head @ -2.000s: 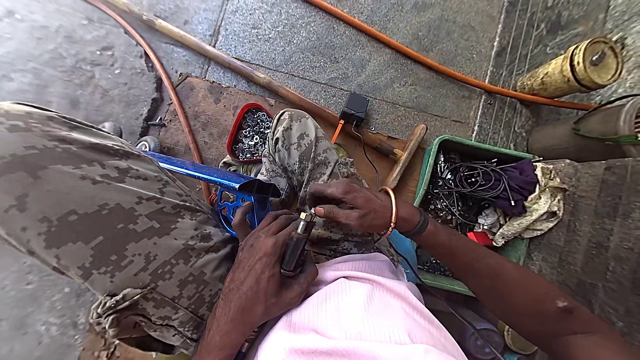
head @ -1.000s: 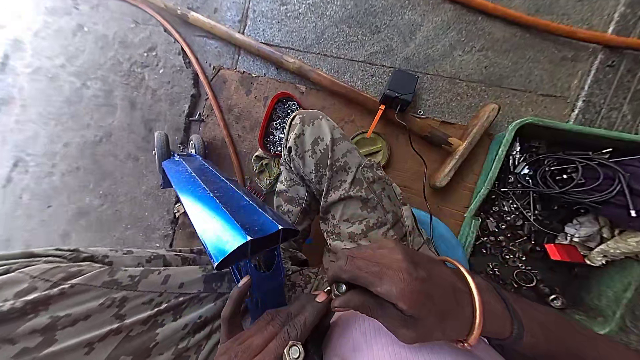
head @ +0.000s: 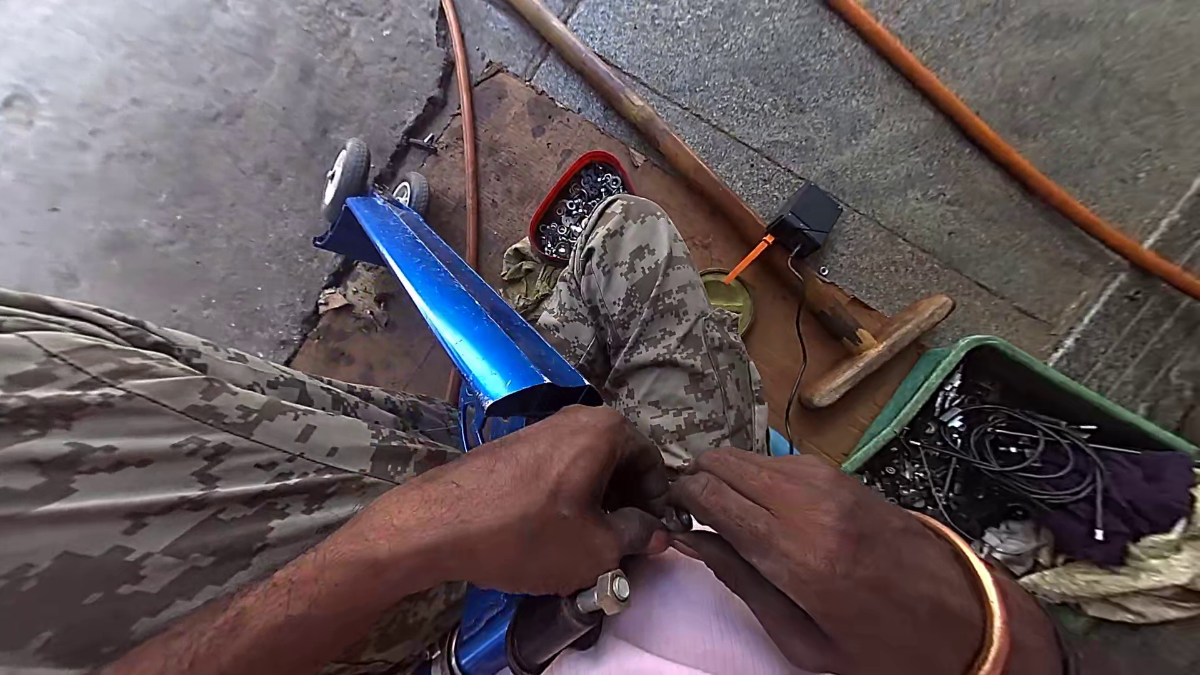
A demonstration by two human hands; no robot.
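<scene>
A small metal part (head: 677,517) is pinched between the fingertips of my left hand (head: 553,497) and my right hand (head: 797,544), which meet over my lap. Just below my left hand, a bolt with a hex nut (head: 609,592) sticks out of a black cylindrical sleeve (head: 553,630) on the blue metal frame (head: 469,309). The frame leans across my lap, its far end carrying two small wheels (head: 347,178). My left hand covers part of its near end. A copper-coloured bangle is on my right wrist.
A red tray of nuts and washers (head: 539,202) stands beyond my knee. To the right, a green bin (head: 900,403) holds cables, small hardware and cloth. A wooden-handled tool (head: 675,155), a black box with a cord (head: 804,220) and orange hoses (head: 1022,159) lie on the ground.
My left hand has moved up to the fingertips of my right hand. The bolt with its nut, earlier by my left fingers, now shows below that hand. The view has shifted.
</scene>
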